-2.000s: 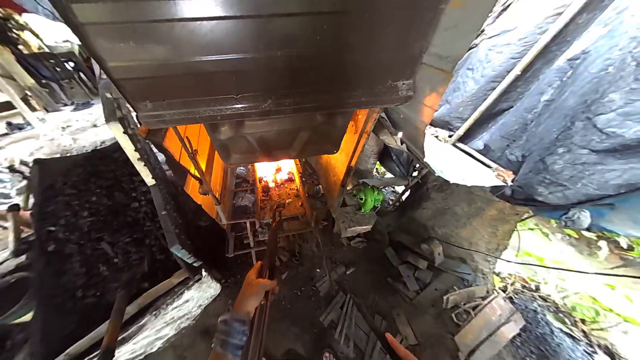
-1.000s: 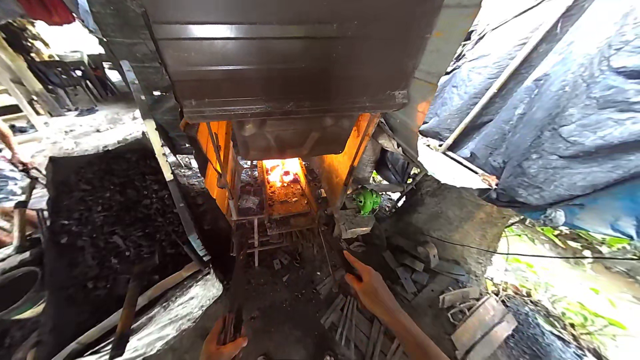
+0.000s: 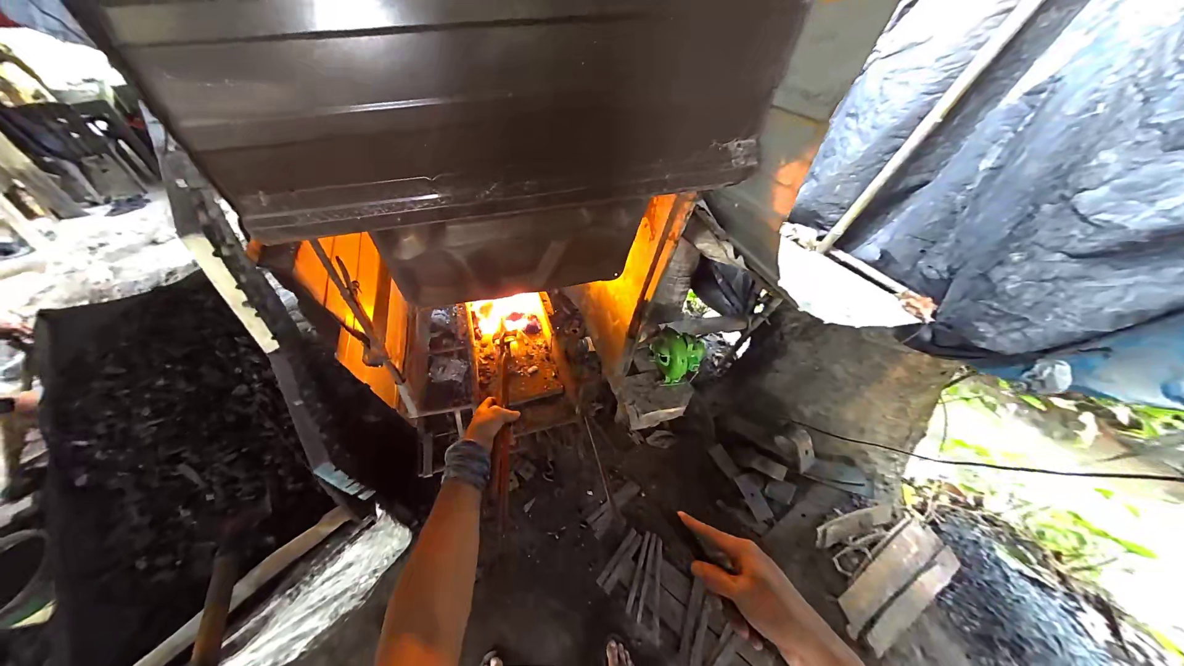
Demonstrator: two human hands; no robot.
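Note:
My left hand [image 3: 490, 422], with a grey band at the wrist, is closed around long metal tongs [image 3: 502, 453]. The tongs reach up into the forge bed, their far end at the glowing coals [image 3: 509, 316]. Lower right, my right hand [image 3: 735, 575] is closed on a dark, narrow object whose kind I cannot tell, with the index finger pointing out. Below and left of that hand, several flat metal bars [image 3: 638, 566] lie on the ground. A dark sheet-metal hood [image 3: 462, 120] hangs over the fire.
A green blower [image 3: 677, 355] stands right of the forge. Charcoal [image 3: 176, 444] is heaped on a dark sheet at the left, near a wooden handle [image 3: 215, 601]. Metal pieces and wooden blocks [image 3: 897, 573] lie at right. A black cable [image 3: 999, 465] crosses there. Part of another person shows at the far left edge.
My left hand has moved up and forward, and the tongs now reach into the fire. My right hand, stretched toward the middle one second ago, is now lower and farther right.

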